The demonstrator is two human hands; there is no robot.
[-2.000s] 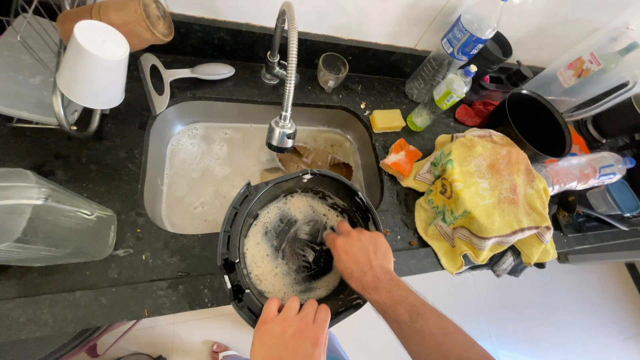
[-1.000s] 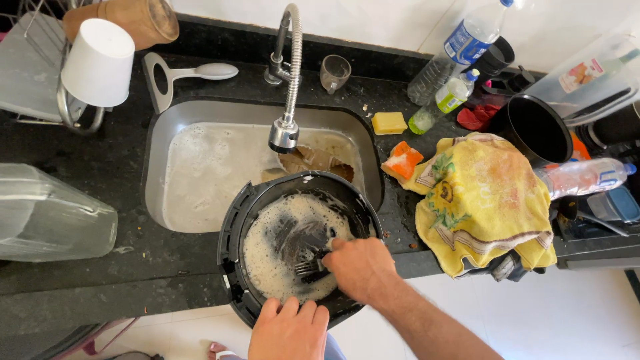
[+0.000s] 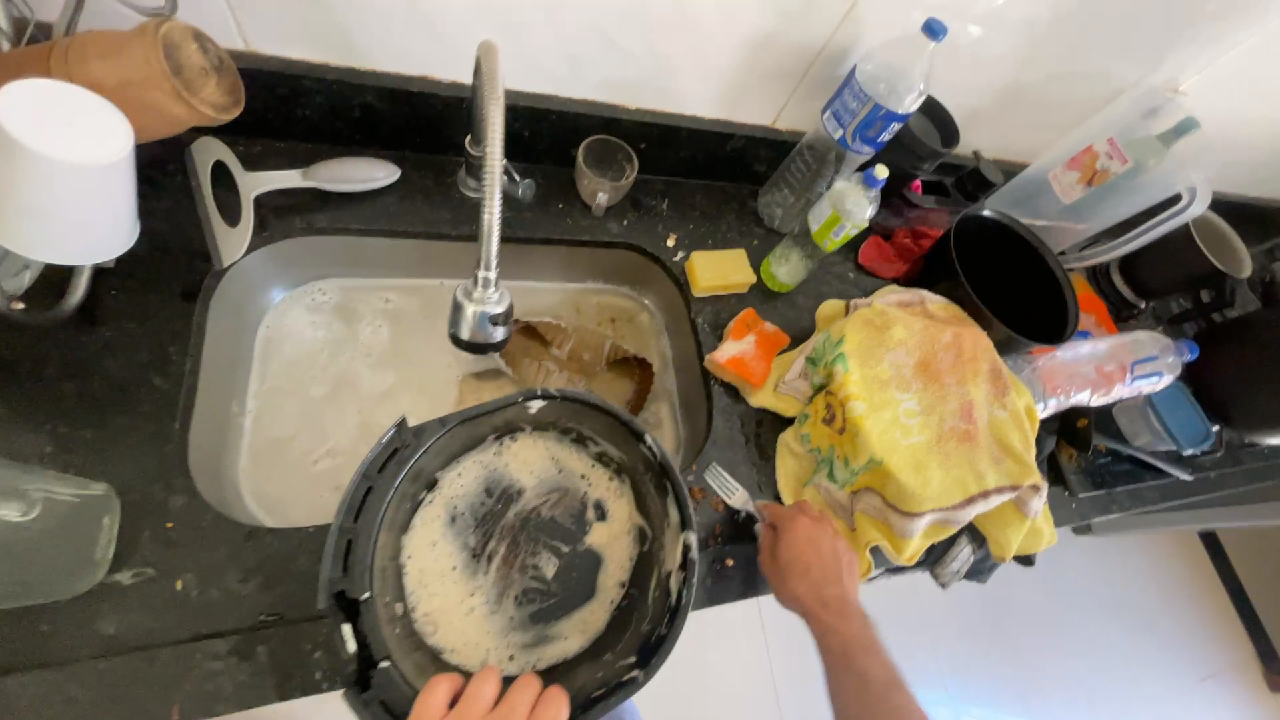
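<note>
A black air fryer basket (image 3: 665, 470) with foamy suds inside is tilted over the front edge of the sink (image 3: 225, 400). My left hand (image 3: 490, 697) grips its near rim, fingers over the edge. To the right of the basket, my right hand (image 3: 808, 560) holds a metal fork (image 3: 730, 487) by its handle, tines toward the sink. Cloudy water fills the sink, with a brown fluted piece (image 3: 575, 360) partly in it. Above hangs the spray head of a flexible faucet (image 3: 481, 315).
An orange sponge (image 3: 748, 347), a yellow sponge (image 3: 720, 272) and a yellow towel (image 3: 920, 420) lie right of the sink. Bottles, including a clear plastic one (image 3: 860, 120), and a black pot (image 3: 1010, 280) are behind. A glass mug (image 3: 606, 172) stands by the faucet; a glass container (image 3: 50, 535) is at left.
My right hand has come out of the basket to the right, the fork still in it. My left hand remains at the near rim.
</note>
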